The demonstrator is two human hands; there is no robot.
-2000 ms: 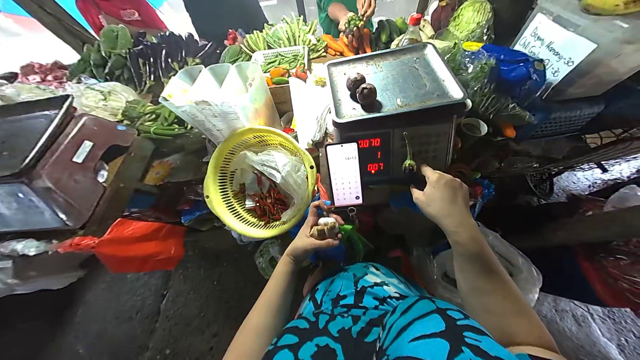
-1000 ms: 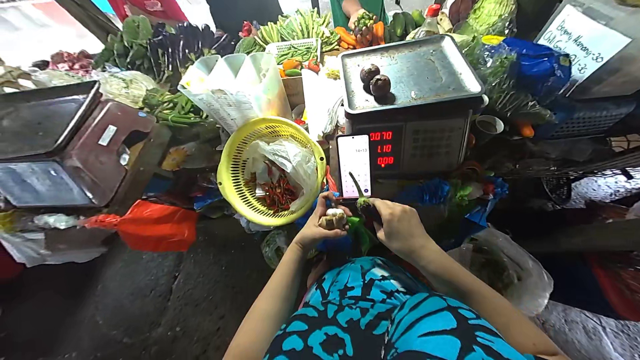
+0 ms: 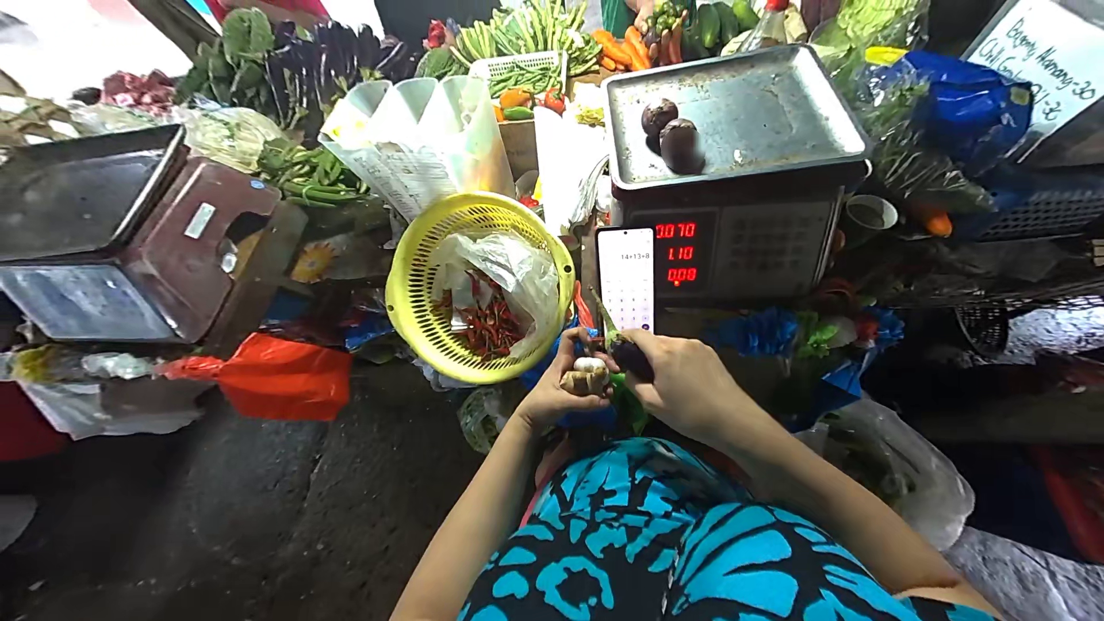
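In my left hand lie a piece of ginger and a whitish garlic bulb. My right hand grips a small dark eggplant, its long green stem pointing up in front of a phone that shows a calculator. The two hands are close together at the front of the stall. Behind the phone stands a digital scale with red digits. Two round dark purple vegetables rest on its metal tray.
A yellow plastic basket of red chillies and a clear bag is left of the phone. Another scale stands far left, above a red plastic bag. Vegetables line the back, where another person's hand touches produce.
My right hand has moved left from the front of the scale to beside my left hand, with the eggplant in it. The lower readings on the scale have changed.
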